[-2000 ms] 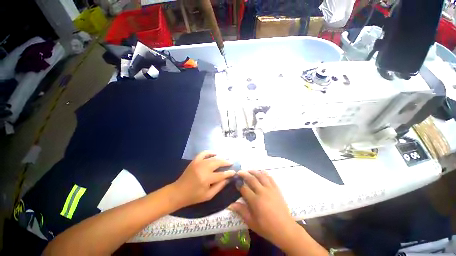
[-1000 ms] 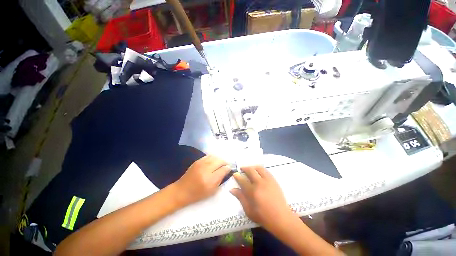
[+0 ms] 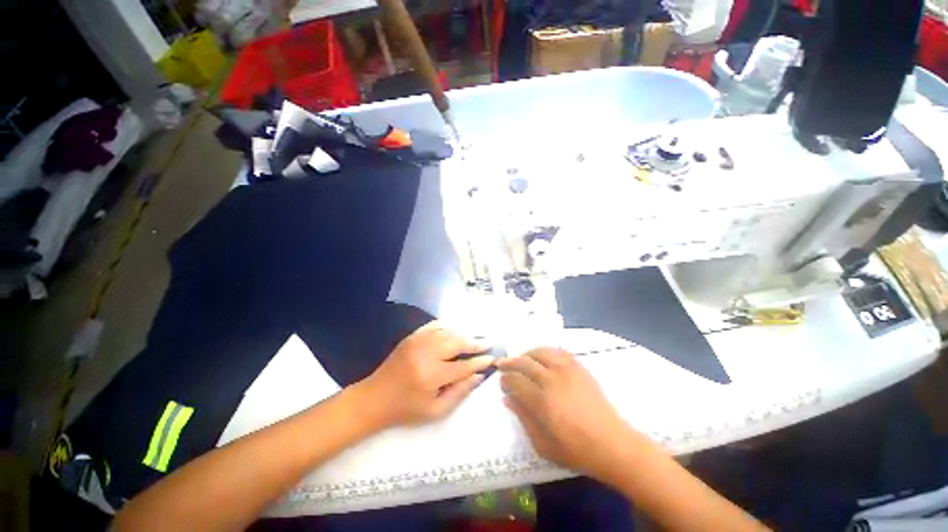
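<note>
A navy garment panel lies spread left of the needle, with a yellow-green and silver reflective tape at its lower left. My left hand pinches the panel's edge just in front of the presser foot. My right hand is beside it, its fingertips at the same small fold of dark cloth. The exact finger grip is partly hidden. A grey strip lies between the panel and the white sewing machine. A dark pointed piece lies right of the needle under the arm.
Fabric scraps are heaped at the back left, before a pale blue trough. A small yellow-gold metal tool lies under the machine arm. A black control panel is at the right. A printed scale runs along the front edge.
The panel's front part has drawn back from the table's front edge, baring white tabletop below my left hand. Both hands stay close together before the needle. The view has shifted slightly.
</note>
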